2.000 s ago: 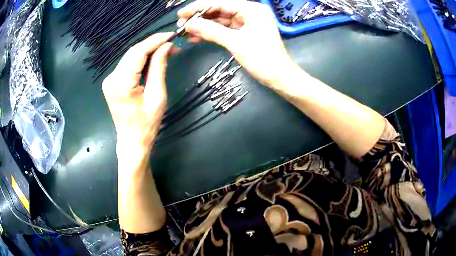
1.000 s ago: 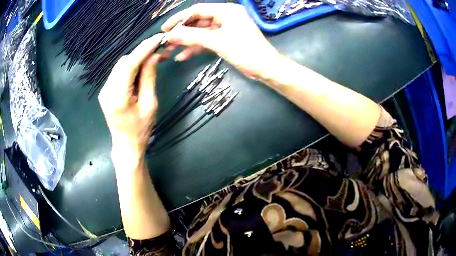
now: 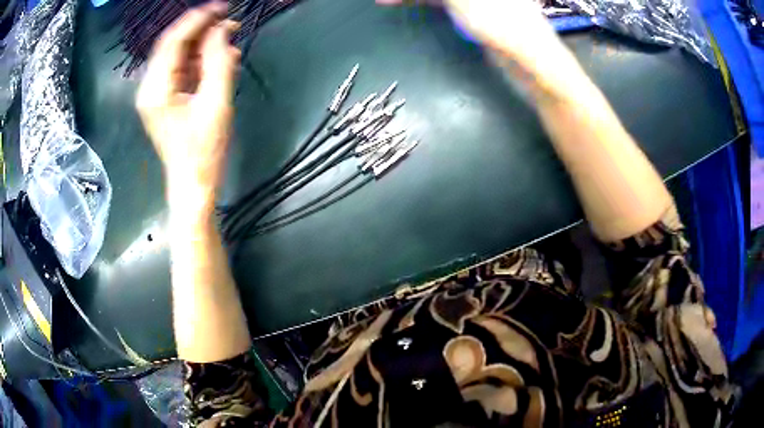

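A fanned bundle of black cables with silver plug bodies [image 3: 369, 129] lies on the dark green mat. One plug [image 3: 343, 89] points up, slightly apart from the rest. My left hand [image 3: 188, 92] is blurred over the near edge of the loose black cable pile [image 3: 155, 25] at the top left. Its thumb and fingers curve towards each other; whether a thin cable is between the tips cannot be told. My right hand [image 3: 498, 25] is blurred and cut off by the top edge beside the blue parts tray [image 3: 578, 22]; its fingertips are mostly hidden.
A long clear bag of small silvery parts [image 3: 71, 201] lies at the left. A clear bag of connectors [image 3: 653, 21] is at the top right. A black box [image 3: 29, 259] with wires is at the left edge. Blue bins [image 3: 716, 242] stand at the right, beyond the mat's edge.
My hands have moved apart: the left to the left, the right towards the tray at upper right. The lead they held between them is gone from there; another plug shows atop the bundle.
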